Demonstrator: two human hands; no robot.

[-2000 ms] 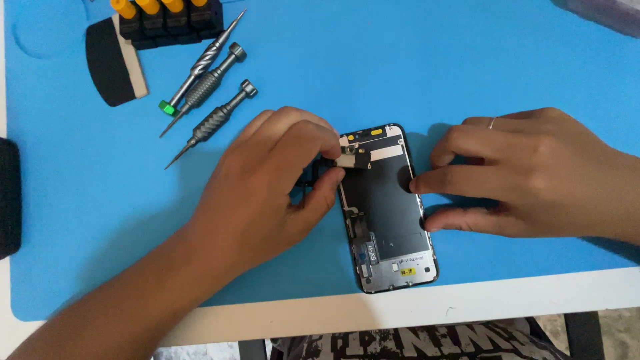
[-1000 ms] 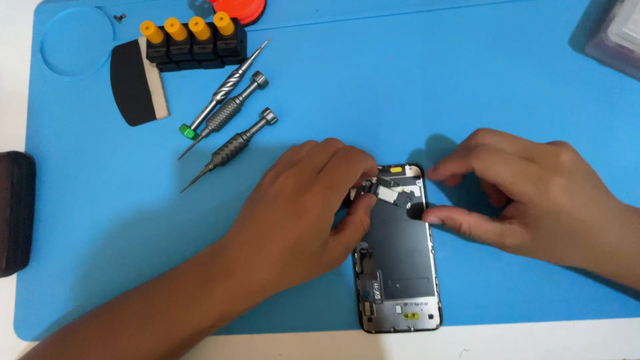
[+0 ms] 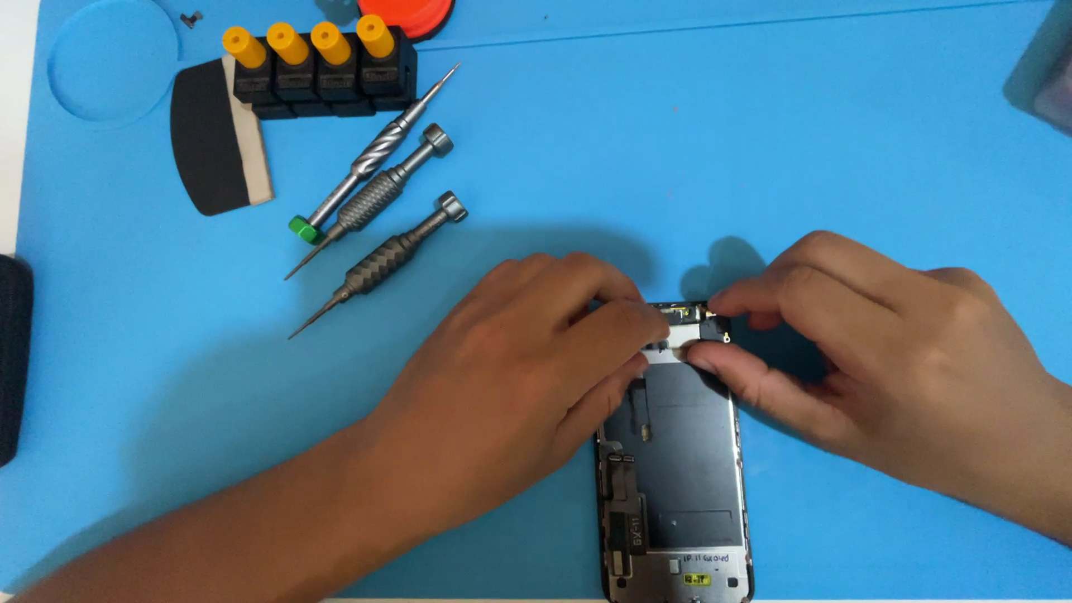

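A phone display assembly [image 3: 691, 469] lies with its inner side up on the blue mat, its flex cable and connectors along the left edge. At its top end sits a small earpiece speaker part [image 3: 685, 337] with a silvery face and black ends. My left hand [image 3: 519, 360] pinches the left end of that part between thumb and fingers, which hide it there. My right hand [image 3: 871, 368] has its thumb and index finger at the part's right end, on either side of it.
Three precision screwdrivers [image 3: 381, 264] lie at the upper left, beside a black and beige curved pad [image 3: 209, 142] and a black holder with yellow-capped bottles [image 3: 327, 71]. A red round object [image 3: 410, 12] is behind. A dark case [image 3: 12, 360] sits at the left edge.
The speaker part, tilted across the display a second ago, now lies straight along its top end. My right thumb and index finger have come in to its right end.
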